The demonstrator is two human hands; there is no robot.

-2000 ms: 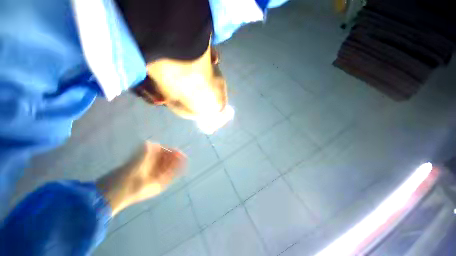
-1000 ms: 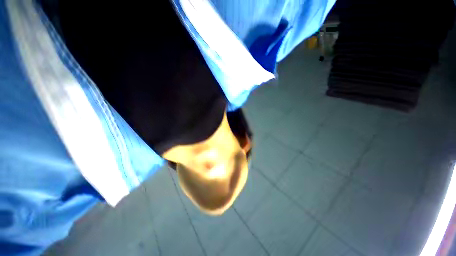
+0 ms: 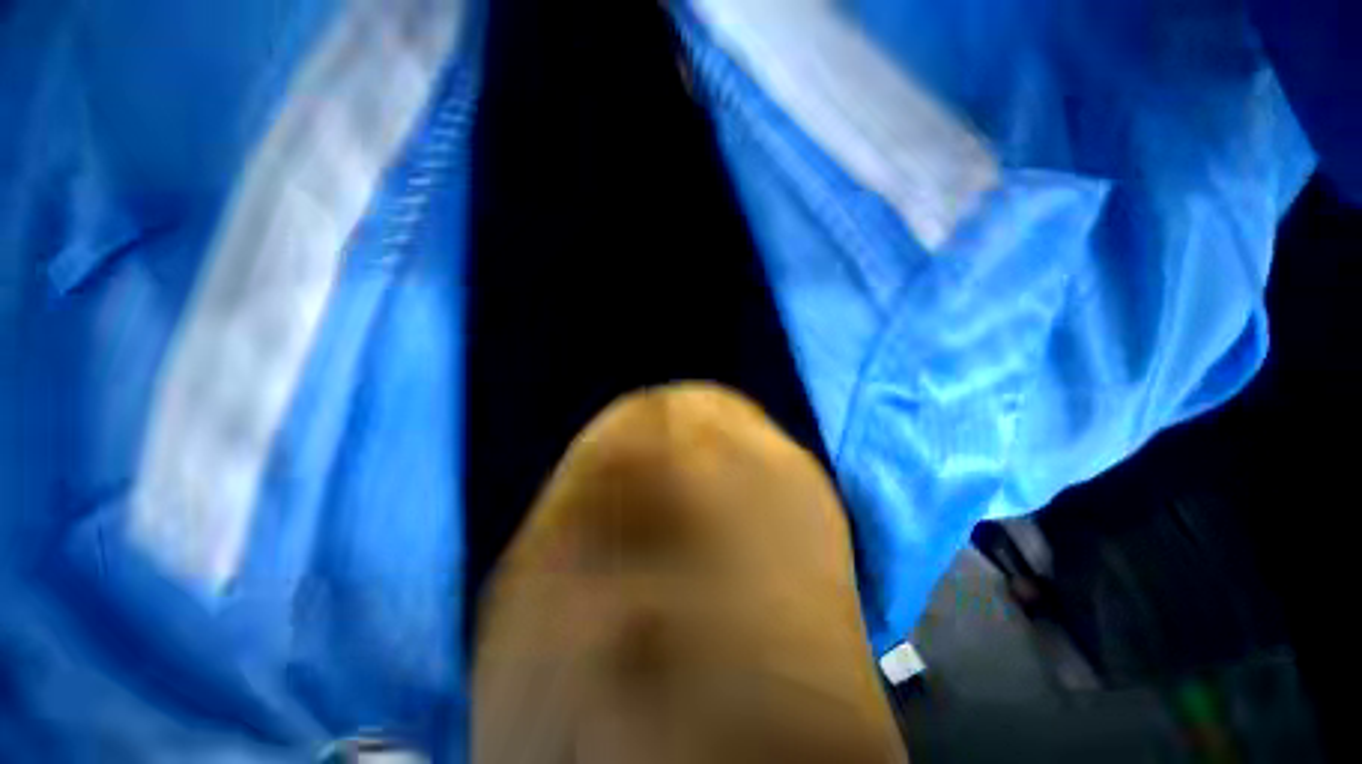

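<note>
A blue smock (image 3: 956,358) with pale edging fills most of the head view, very close and blurred. It hangs open over a black top (image 3: 598,224). Bare skin, seemingly a person's neck (image 3: 672,597), fills the bottom centre. I cannot tell for certain whose body this is. Neither my left hand nor my right hand is in view. No work item can be made out.
A small white patch (image 3: 901,663) shows beside the smock's lower edge. Grey floor (image 3: 964,634) shows at the lower right, with dark, blurred shapes (image 3: 1180,582) beyond it.
The smock, black top and neck have come much closer and fill the view. The hand seen two seconds ago, the bright light strip and most of the tiled floor have left the picture.
</note>
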